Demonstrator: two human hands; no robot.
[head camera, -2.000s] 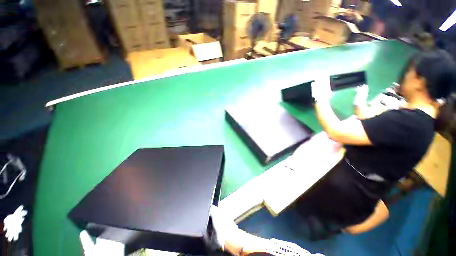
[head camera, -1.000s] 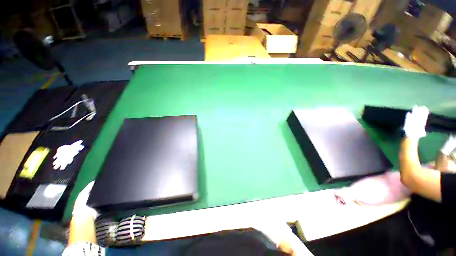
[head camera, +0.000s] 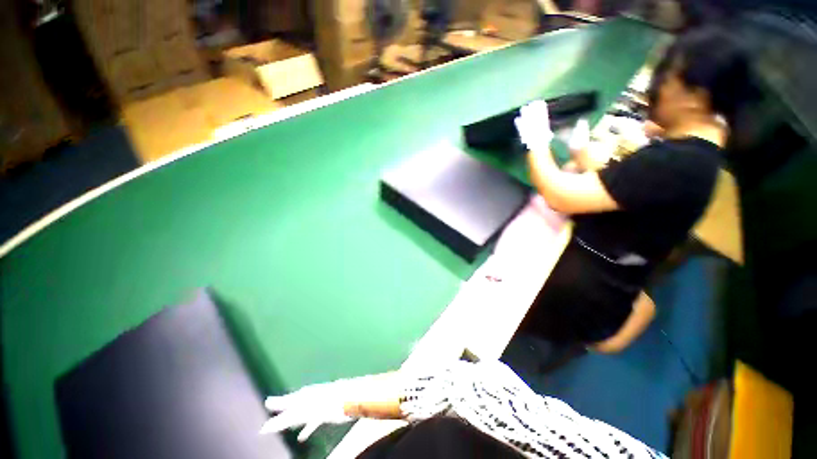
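A black housing (head camera: 166, 385) lies on the green belt (head camera: 296, 215) at the lower left, cut off by the bottom edge. My right hand (head camera: 309, 408), in a white glove, is at its right edge with the fingers apart; the fingertips reach the edge, and I cannot tell if they touch. My left hand is not in view. A second black housing (head camera: 457, 193) lies flat on the belt further along, near the ledge.
A person (head camera: 663, 197) in black stands at the right, gloved hands at another black housing (head camera: 493, 130). The white ledge (head camera: 479, 309) runs along the near belt side. Cartons (head camera: 273, 67) stand beyond the belt. A yellow panel (head camera: 760, 412) is at the lower right.
The view has swung right, so the near housing sits lower left. My left hand has left the picture. My right arm now reaches to the housing's right edge.
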